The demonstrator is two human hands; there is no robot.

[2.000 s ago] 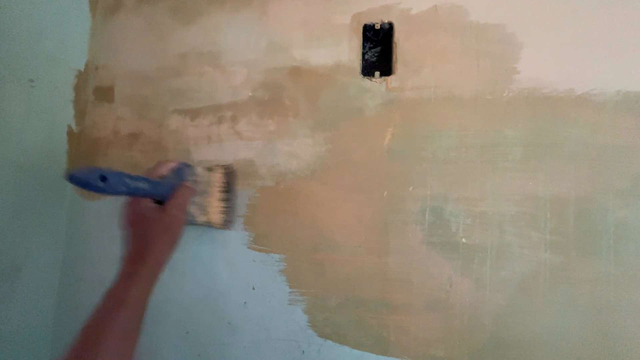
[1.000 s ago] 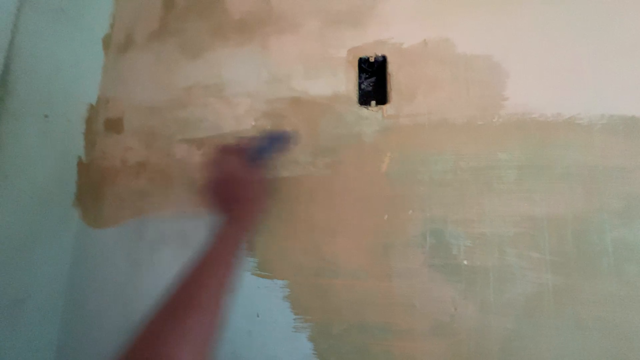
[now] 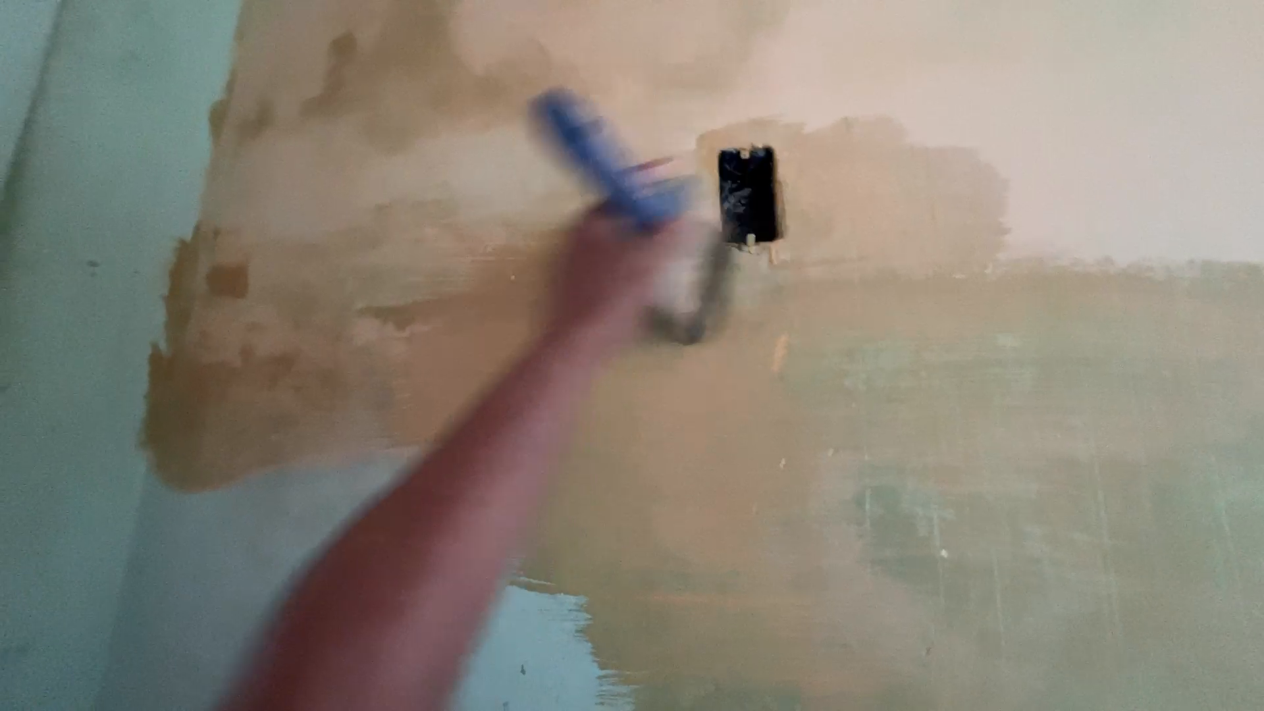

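My left hand (image 3: 622,262) is blurred by motion and closed around a wide flat paintbrush (image 3: 592,148). The brush's blue handle points up and to the left, and its blurred bristles lie to the right of the hand, at the wall. Wet-looking tan coating (image 3: 691,474) covers much of the wall, with darker brown patches on the left. Just above and right of the bristles is a black rectangular electrical box opening (image 3: 750,196) set in the wall. My right hand is out of view.
A pale green-grey wall strip (image 3: 89,296) runs down the left side, by a corner line. Below the coating's ragged edge, a pale blue-grey patch (image 3: 538,647) shows beside my forearm. A lighter pinkish area (image 3: 1116,128) spans the upper right.
My left hand has moved right with the brush, from the coating's left edge to beside the black box. The handle, which pointed left two seconds ago, now points up and left.
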